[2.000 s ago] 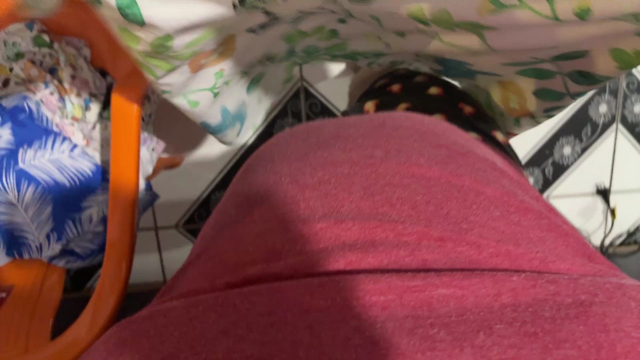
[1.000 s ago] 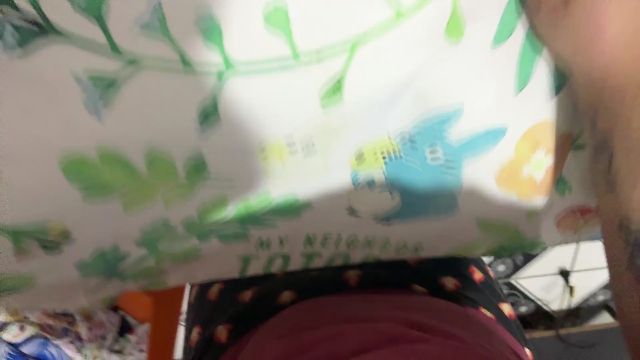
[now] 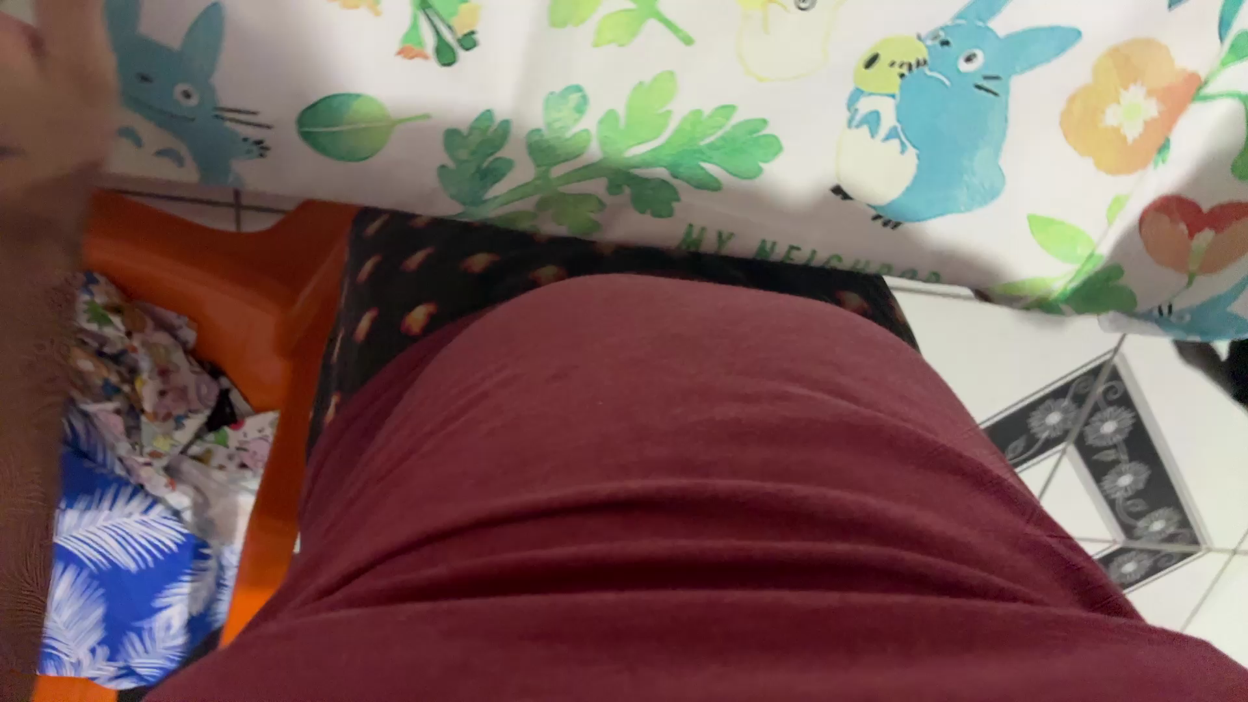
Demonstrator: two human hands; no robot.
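Note:
A white printed fabric (image 3: 546, 117) with green leaves, orange flowers and blue cartoon animals spans the top of the head view, its lower edge lying across my dark patterned shorts. My left hand (image 3: 49, 97) is at the upper left edge, blurred and partly cut off, beside the fabric's left end; its fingers are out of view, so I cannot tell whether it grips the cloth. The forearm runs down the left edge. My right hand is not in view.
An orange plastic frame (image 3: 263, 263), perhaps a chair or stool, stands at the left. Beside it lie a crumpled floral cloth (image 3: 146, 380) and a blue cloth with white fronds (image 3: 127, 556). The floor has white tiles (image 3: 975, 341) with black floral bands. My red shirt (image 3: 663, 439) fills the centre.
The printed fabric now lies flatter across the top, with its animal figures clearer. The forearm at the right edge a second ago is gone, and a hand and forearm now show at the left.

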